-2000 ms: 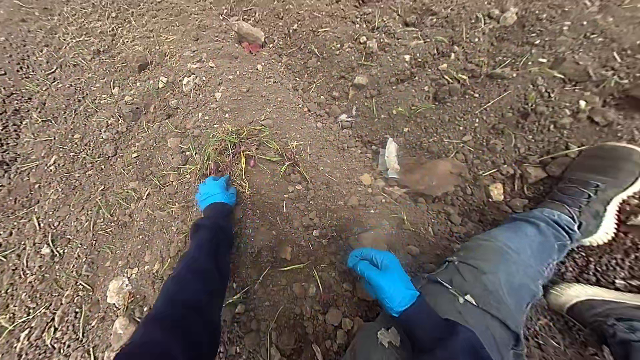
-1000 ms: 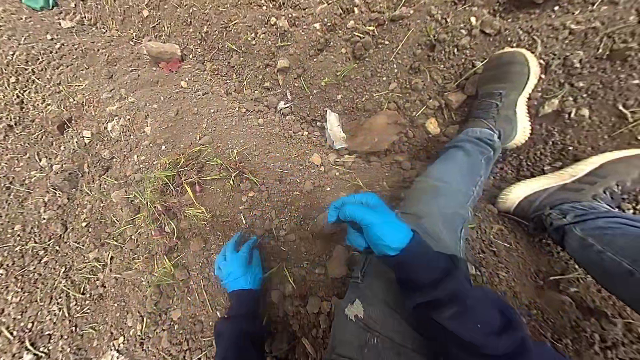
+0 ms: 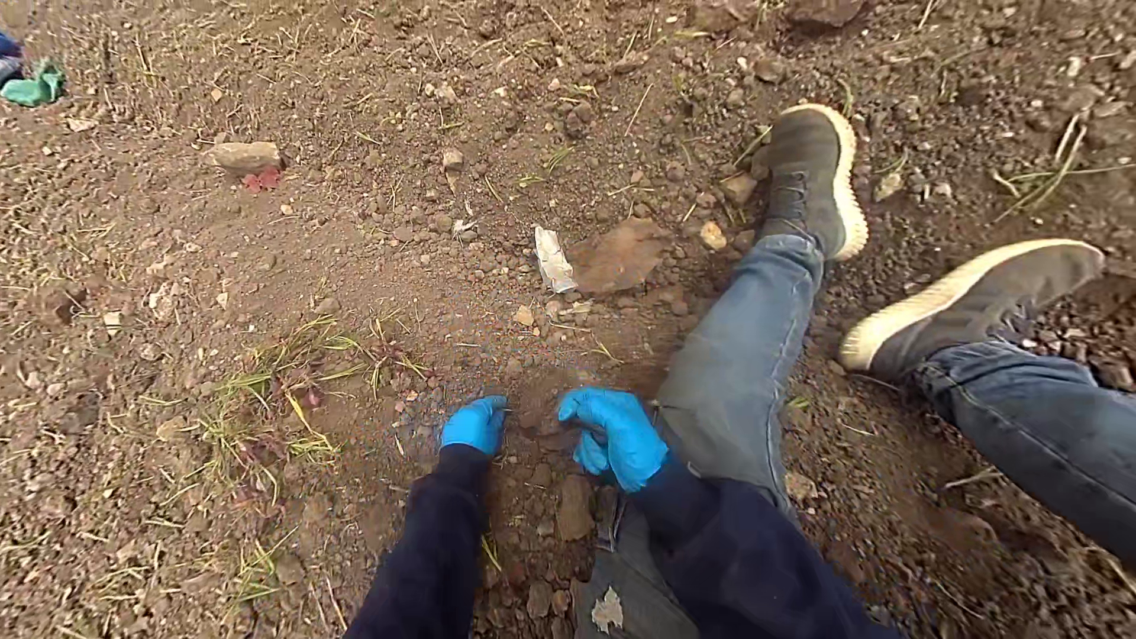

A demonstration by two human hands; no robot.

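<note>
Both hands wear blue disposable gloves and are low over stony soil. My left hand [image 3: 475, 426] rests at the ground with its fingers bent; whether it pinches anything I cannot tell. Just right of it, my right hand [image 3: 615, 435] is curled beside my knee, a gap of soil between the two. A blurred brown shape lies by its fingertips, and I cannot tell if it is held. Left of my hands lies a loose patch of pulled-looking grass and weeds [image 3: 297, 399]. Beyond them are a crumpled whitish scrap [image 3: 554, 259] and a flat brown stone [image 3: 621, 256].
My jeans-clad legs stretch right, ending in grey shoes [image 3: 803, 182] with pale soles. A tan stone [image 3: 246, 158] with a red leaf-like piece [image 3: 263, 180] lies upper left. Green crumpled material [image 3: 34, 84] is at the far left edge. A brown stone [image 3: 575, 508] sits below my hands.
My left hand has left the grass patch, where it was two seconds ago, and come across to beside my right hand. The view has shifted and turned.
</note>
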